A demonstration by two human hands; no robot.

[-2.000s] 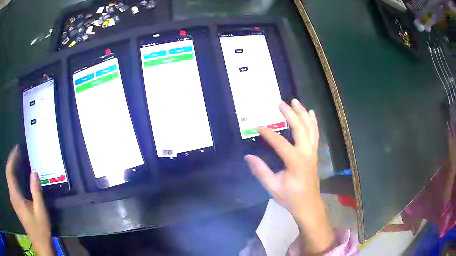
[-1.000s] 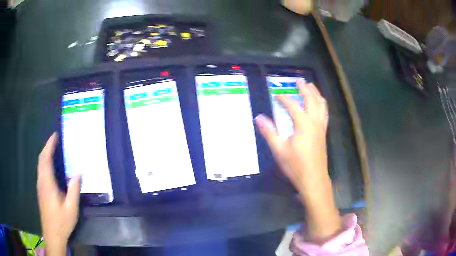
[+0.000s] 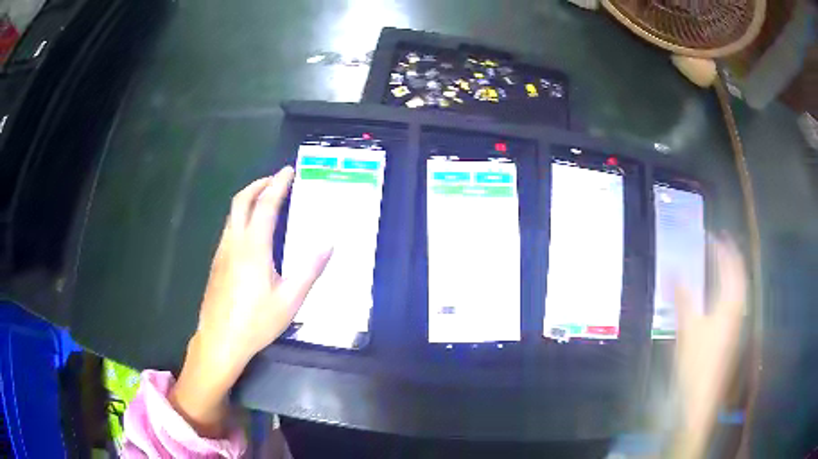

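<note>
A black four-slot phone tray (image 3: 404, 242) lies near the bench edge with a lit smartphone in each slot. The leftmost smartphone (image 3: 336, 224) and the second smartphone (image 3: 474, 260) show blue and green bars on white. The third smartphone (image 3: 585, 251) shows green and red buttons low on a white page. The rightmost smartphone (image 3: 679, 233) is partly covered. My left hand (image 3: 256, 269) rests at the left side of the leftmost phone, fingers apart, thumb over its screen. My right hand (image 3: 713, 314) is blurred over the rightmost phone's lower right; whether it touches is unclear.
A small-parts tray (image 3: 377, 85) with gold, yellow and white bits sits behind the phone tray. A desk fan (image 3: 691, 22) stands at the back right. A dark stack (image 3: 81, 116) is at the left. A blue bin (image 3: 40, 385) with lime-green pieces is at the lower left.
The view has swung left, so the trays appear farther right. My left hand has moved up along the leftmost phone. The third phone now shows green and red buttons instead of top bars.
</note>
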